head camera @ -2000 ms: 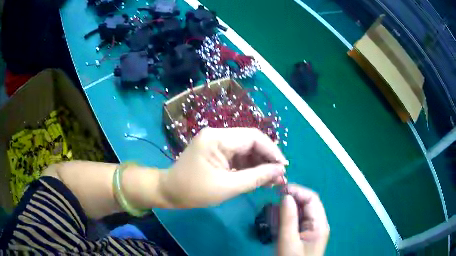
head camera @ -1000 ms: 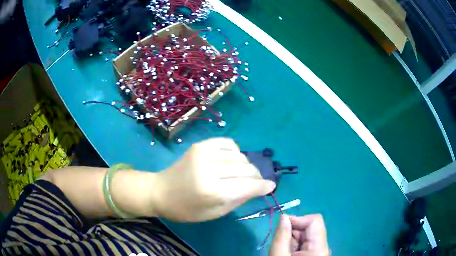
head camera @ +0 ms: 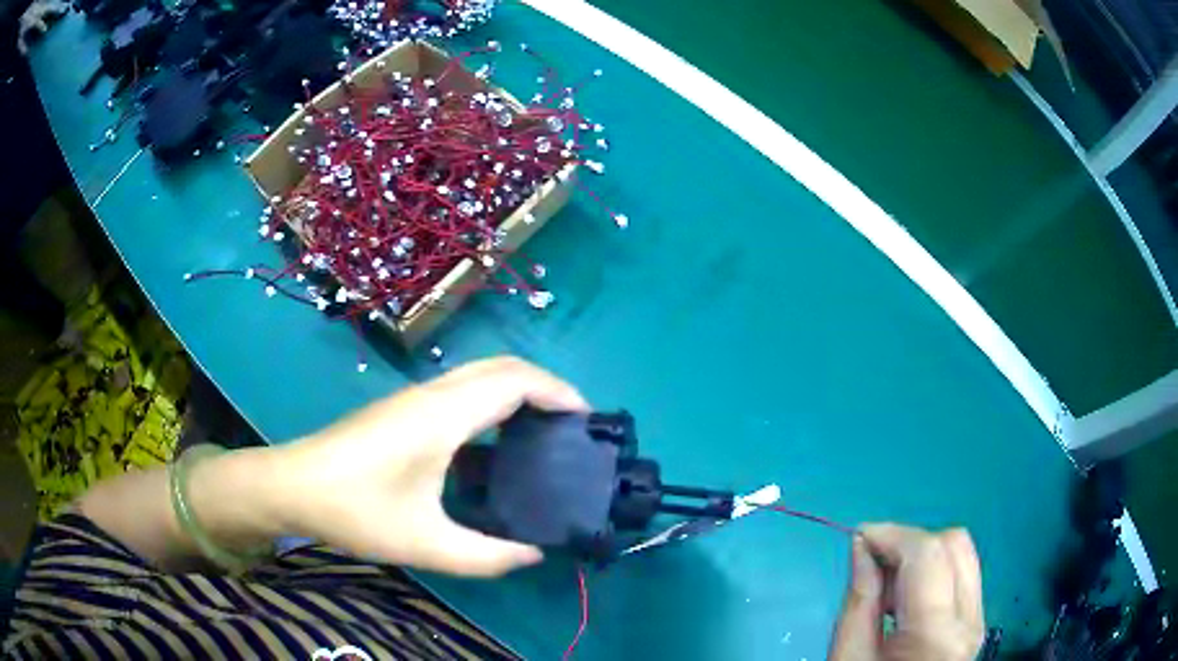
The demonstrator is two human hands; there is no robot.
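My left hand (head camera: 388, 471) holds a black motor housing unit (head camera: 556, 478) from its left side, over the bench. The unit's shaft tube (head camera: 691, 498) points right. My right hand (head camera: 911, 591) pinches a thin red lead wire (head camera: 811, 517) that runs to the tube's tip; whether its end is inside cannot be told. Another red wire hangs below the unit. Slim tweezers or a pick (head camera: 760, 501) with a pale end lie on the bench, partly behind the tube.
An open cardboard tray (head camera: 491, 269) heaped with red wires stands beyond my left hand. Black units (head camera: 181, 110) and bundled leads (head camera: 413, 16) lie at upper left. Yellow parts (head camera: 97, 400) lie at lower left. A white strip (head camera: 827, 181) edges the bench. Black items (head camera: 1098, 594) lie at lower right.
My left hand has moved from the red wire to the black unit, which it now grips. My right hand has moved right, with a wire stretched to the tube tip. The view has shifted slightly.
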